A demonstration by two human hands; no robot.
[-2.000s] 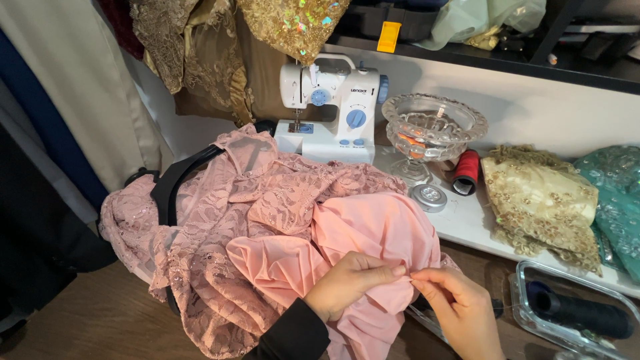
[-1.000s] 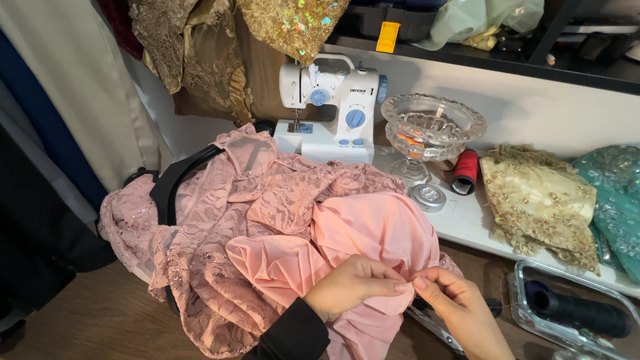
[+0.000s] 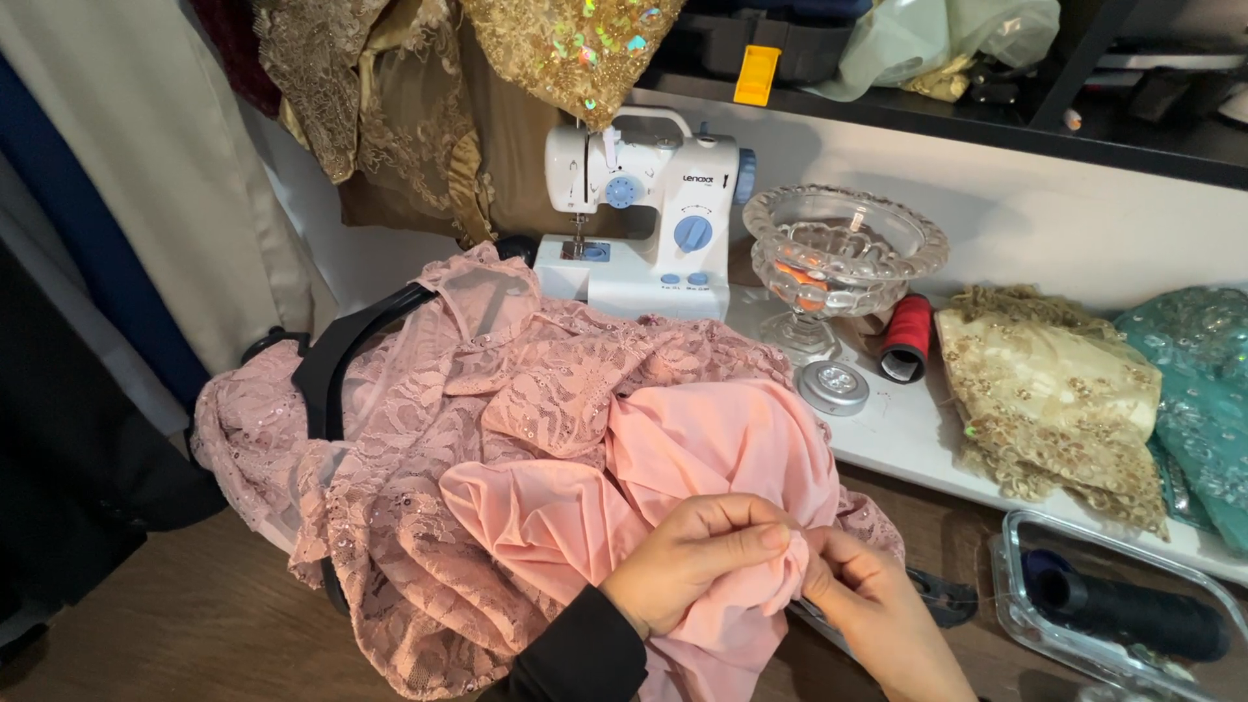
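Observation:
My left hand (image 3: 707,558) pinches a gathered fold of smooth pink fabric (image 3: 726,439) between thumb and fingers. Close against its fingertips, my right hand (image 3: 858,585) has its fingers bent at the edge of the same fold; whether it grips the cloth or something small is too fine to tell. The smooth fabric lies over a pink lace garment (image 3: 429,526) with sequins, which is spread on the wooden table around a black hanger (image 3: 322,380). Part of the fold is hidden behind my fingers.
Behind the garment stands a white sewing machine (image 3: 707,185). A glass pedestal bowl (image 3: 846,253), a red thread spool (image 3: 907,336), a round silver lamp (image 3: 832,387) and gold beaded fabric (image 3: 1058,400) are to its right. A clear box (image 3: 1014,585) holds dark thread (image 3: 1136,604). Clothes hang at left.
Both hands have shifted slightly at the pink fabric, and the fold at my fingertips is bunched more than before. The lace garment has stayed in place.

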